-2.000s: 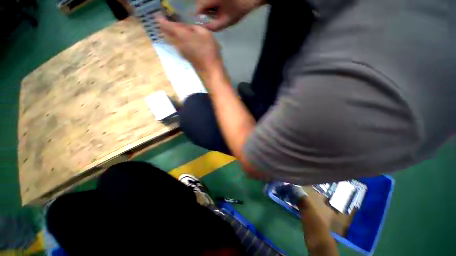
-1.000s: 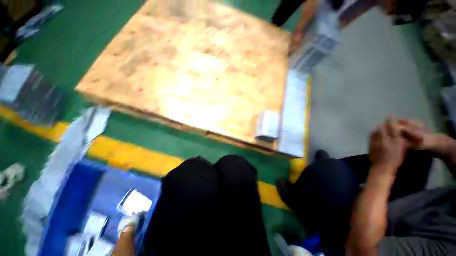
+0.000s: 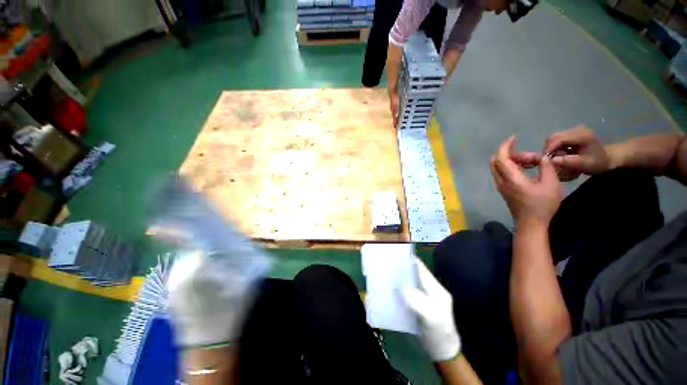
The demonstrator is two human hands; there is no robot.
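Note:
My left hand (image 3: 205,301), in a white glove and blurred, holds a grey sheet-metal part (image 3: 207,222) up in front of the pallet's left corner. My right hand (image 3: 435,310), also gloved, grips a flat whitish metal plate (image 3: 390,287) at its right edge, above my knees near the pallet's front edge. A small stack of parts (image 3: 386,211) sits at the front right of the plywood-topped pallet (image 3: 294,162). A pale strip of parts (image 3: 423,188) lies along the pallet's right edge. The fingertips of my left hand are too blurred to make out.
A person in a pink sleeve (image 3: 410,21) holds a tall stack (image 3: 420,83) at the back right. A person in grey (image 3: 625,301) sits close at right, fingers together. A blue bin (image 3: 157,353), fanned parts (image 3: 139,323), spare gloves (image 3: 77,359) and upright parts (image 3: 83,248) are at left.
The view has swung up and levelled. My left hand has risen from the bin with a part. My right hand has come into view holding a plate.

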